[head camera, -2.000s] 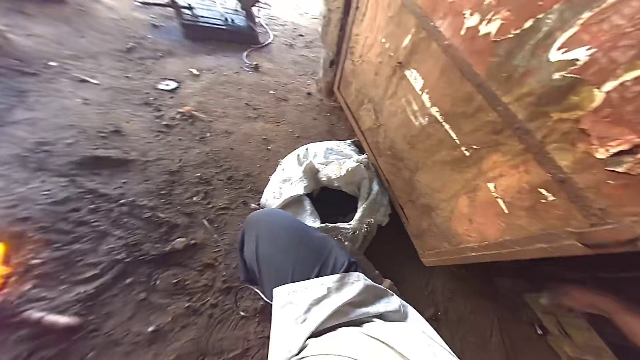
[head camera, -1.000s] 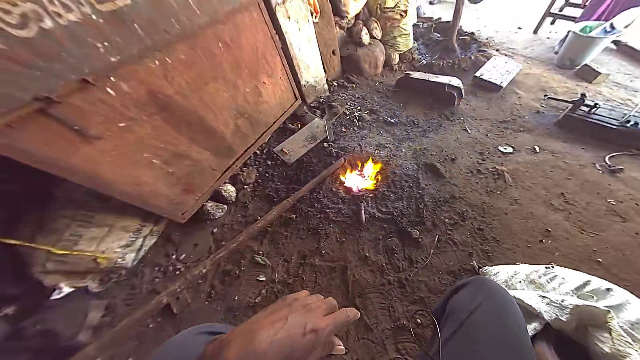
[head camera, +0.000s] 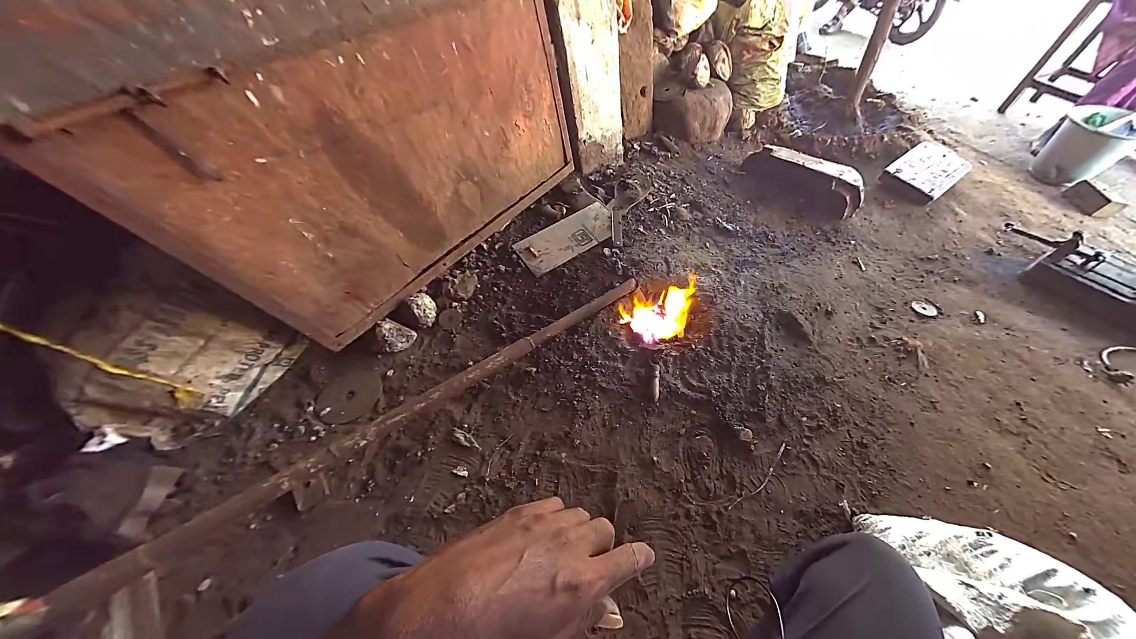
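Note:
My left hand (head camera: 541, 568) is low in the middle, back upward, by my left knee. Its index finger points right, the others are loosely bent, and nothing shows between index finger and thumb; the palm is hidden. Beyond it a small fire (head camera: 658, 315) burns in a hollow in the dirt. A short rod-like piece (head camera: 654, 377) juts from the fire's near side. A long rusty metal pipe (head camera: 426, 404) slants from the lower left, its far end beside the flames. My right hand is out of view.
A rusty sheet-metal box (head camera: 399, 160) overhangs the left. Behind the fire lie a flat metal plate (head camera: 564, 240), a dark metal block (head camera: 803, 182) and stones. A white woven sack (head camera: 1003, 568) lies beside my right knee. A vise-like metal tool (head camera: 1083, 266) and a bucket (head camera: 1083, 146) stand right.
The view has swung far left from the sack to the fire and pipe. Since the second frame my left hand has stayed low near my knee, and the flames have changed shape.

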